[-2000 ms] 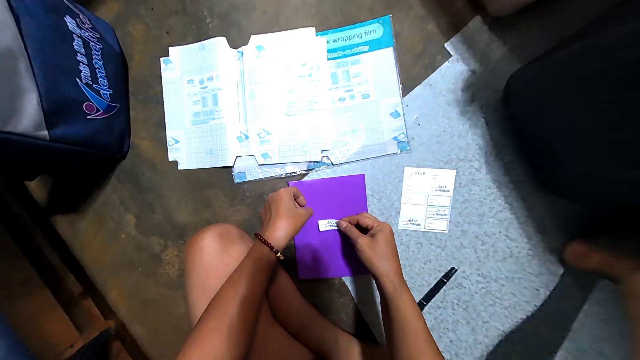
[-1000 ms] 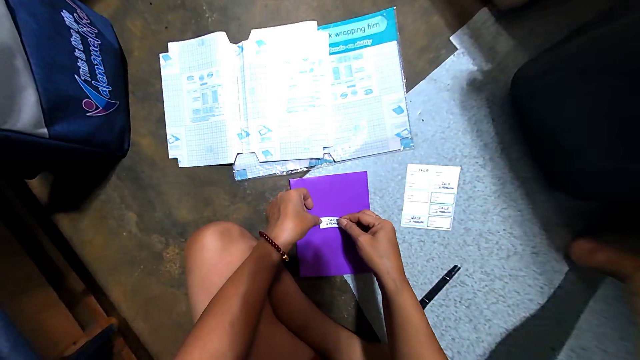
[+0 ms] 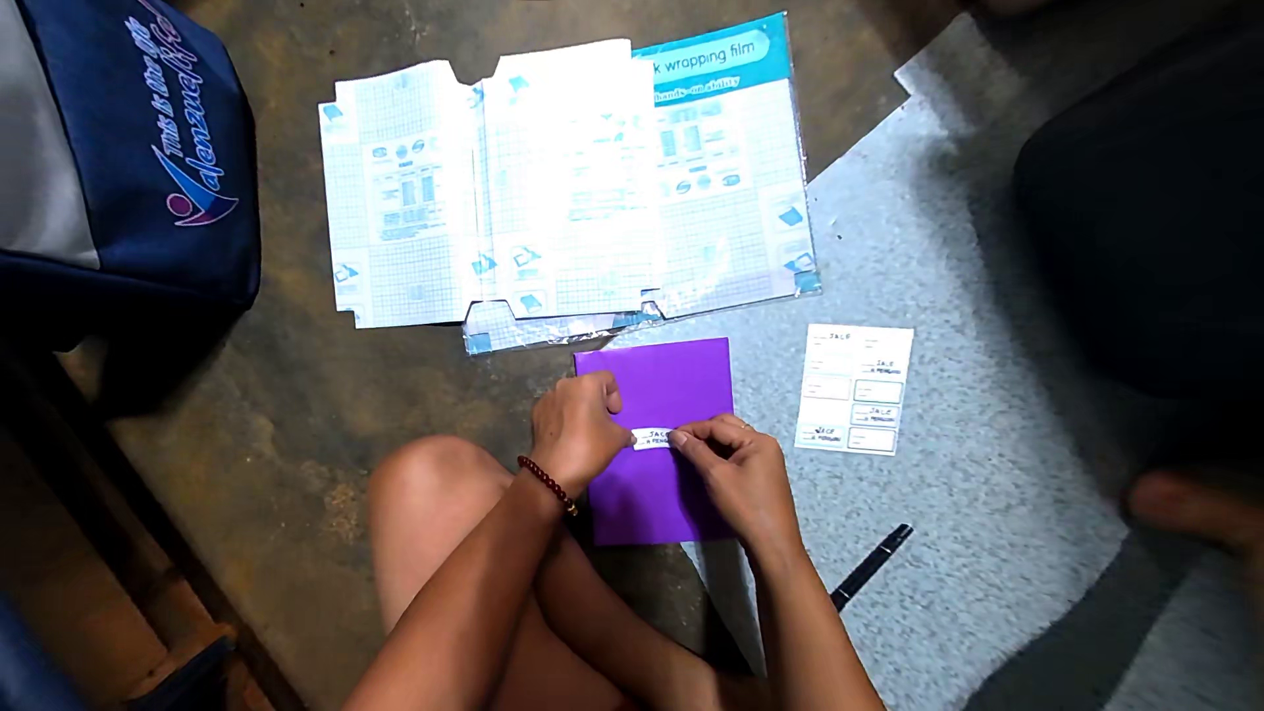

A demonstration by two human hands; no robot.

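Note:
A purple notebook or folder [image 3: 662, 385] lies flat on the floor before me. Over its middle is a small white label [image 3: 653, 438] bearing handwriting. My left hand [image 3: 578, 425], with a dark beaded bracelet on the wrist, has its fingertips at the label's left end. The thumb and forefinger of my right hand [image 3: 736, 464] pinch the label's right end. Whether the label is stuck down or held just above the cover cannot be told. Right of the notebook lies a white sheet of labels [image 3: 854, 390], some with handwriting.
Book wrapping film sheets [image 3: 563, 188] lie beyond the notebook. A black pen [image 3: 872, 568] rests on the grey speckled sheet [image 3: 948, 474] by my right forearm. At the upper left stands a dark blue bag [image 3: 148, 118]; a dark object [image 3: 1145, 217] is at the right. Part of another person's limb shows at the right edge.
Two seconds ago my left hand was farther from the label, near the notebook's upper left; it has come down to the label's left end. My right hand stays at the right end.

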